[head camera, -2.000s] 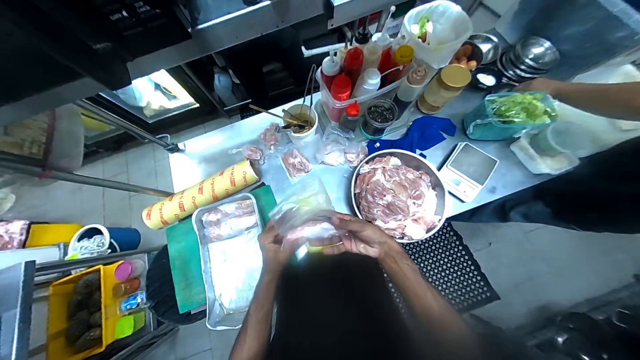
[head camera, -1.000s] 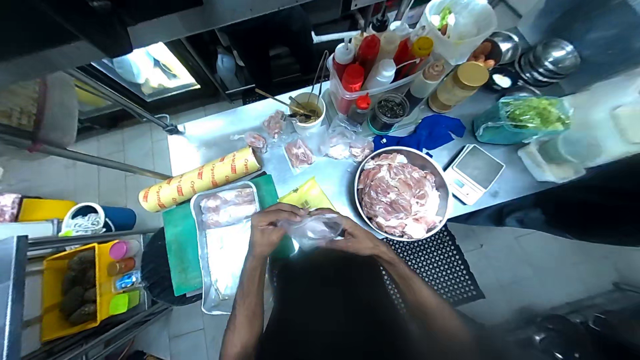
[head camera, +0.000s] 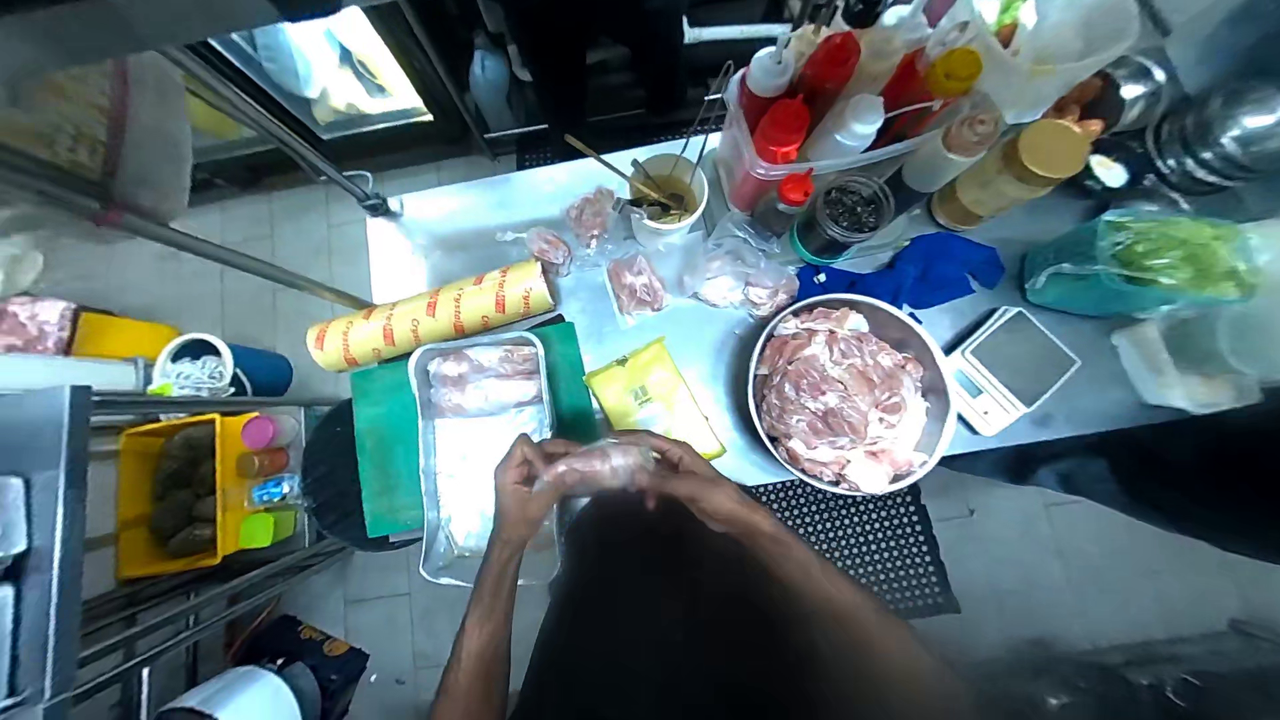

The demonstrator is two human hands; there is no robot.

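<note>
My left hand (head camera: 524, 490) and my right hand (head camera: 695, 478) hold a clear plastic bag of raw meat (head camera: 600, 468) between them, one at each end, close to my body. Just beyond the hands lies a yellow packet (head camera: 655, 395) on the steel table. To the left, a metal tray (head camera: 485, 540) with wrapped meat rolls (head camera: 486, 380) in its far part rests over a green cutting board (head camera: 385, 450). Right of my right hand stands a steel bowl (head camera: 948, 400) heaped with raw meat (head camera: 840, 395). Small bags of meat (head camera: 637, 285) lie farther back.
A roll of cling film (head camera: 430, 315) lies behind the tray. Toward the back are a white tub with utensils (head camera: 668, 200) and a bin of sauce bottles (head camera: 740, 150). A kitchen scale (head camera: 1012, 370) sits right of the bowl, near a blue cloth (head camera: 925, 270) and bagged greens (head camera: 1140, 262).
The bag in my hands has turned from upright and loose to a compact roll lying crosswise. The yellow packet shows more fully. The other person's arm at the right is gone from view.
</note>
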